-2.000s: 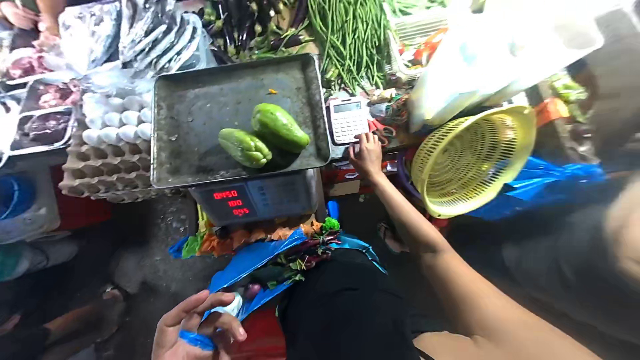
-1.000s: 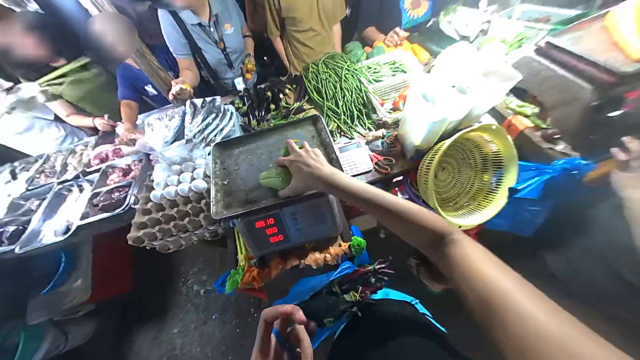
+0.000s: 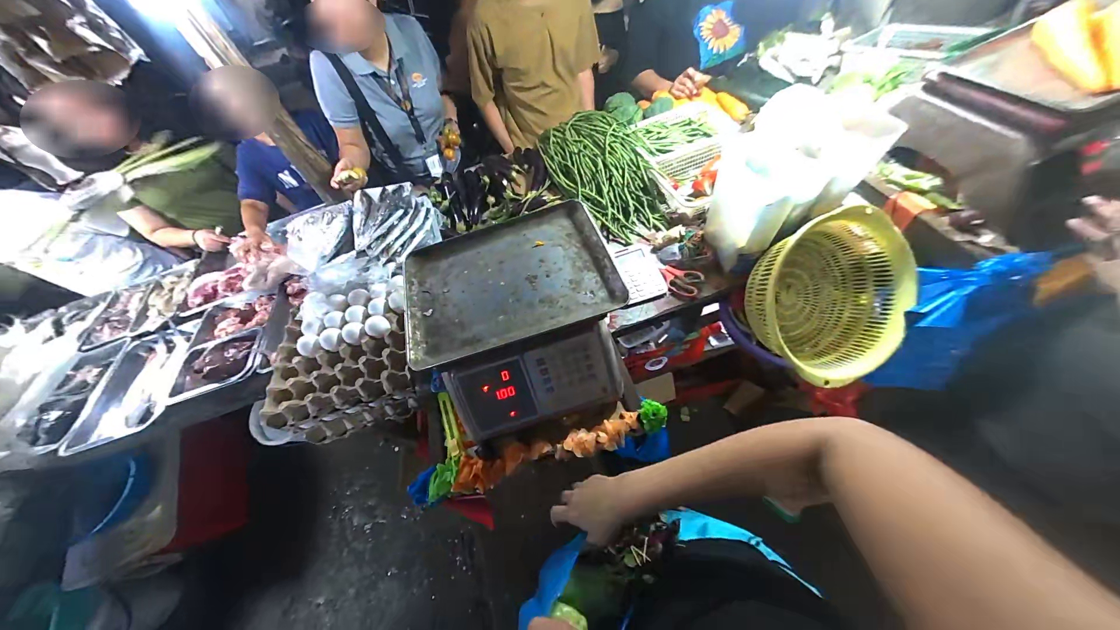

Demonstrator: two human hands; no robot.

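Note:
The metal tray (image 3: 512,284) on the digital scale (image 3: 534,385) holds no gourds, only a few small bits. Its red display is lit. Below the scale, my right hand (image 3: 595,507) hovers at the top of a blue plastic bag (image 3: 560,573) of dark leafy vegetables (image 3: 643,547); whether it grips anything is unclear. Low in the bag a light green chayote (image 3: 569,615) shows. Only a sliver of my left hand (image 3: 549,624) appears at the bottom edge, beside the chayote; its fingers are hidden.
Egg trays (image 3: 341,376) and metal trays of meat (image 3: 219,359) stand left. Behind the scale lie eggplants (image 3: 477,192) and long beans (image 3: 604,171). A calculator (image 3: 640,273), red-handled scissors (image 3: 682,282) and a yellow basket (image 3: 831,297) are right. Several people stand across the stall.
Two chayotes lay on the scale tray two seconds ago, and my right hand was on one a second ago. The tray no longer holds them, and my right hand has moved down to the blue bag.

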